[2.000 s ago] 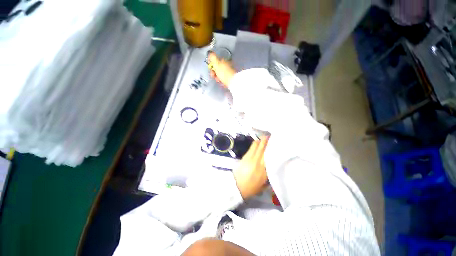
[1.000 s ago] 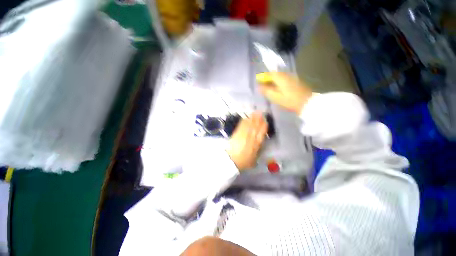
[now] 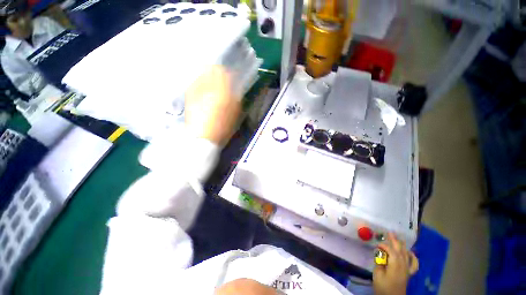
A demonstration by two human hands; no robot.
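The black fixture bar (image 3: pixel 343 143) with round seats lies on the press table, with no hand on it. A loose black ring (image 3: pixel 280 134) lies left of it. My left hand (image 3: pixel 214 106) is blurred, at the near side of the white foam tray stack (image 3: pixel 144 72). A small round shape shows by its fingers; whether it is held cannot be told. My right hand (image 3: pixel 395 265) is at the table's front right corner, holding a short yellow-handled tool (image 3: pixel 380 257), with fingers beside the red button (image 3: pixel 364 233).
The gold press head (image 3: pixel 324 46) stands behind the fixture. Small dark parts (image 3: pixel 293 109) lie at the left, crumpled plastic (image 3: pixel 389 114) and a black object (image 3: pixel 412 99) at the right rear. Silver knobs (image 3: pixel 319 210) sit on the front edge. A person (image 3: pixel 23 49) is at upper left.
My left hand has left the fixture for the foam stack. My right hand has moved from the table's right side to its front corner with the yellow tool. The view has shifted left.
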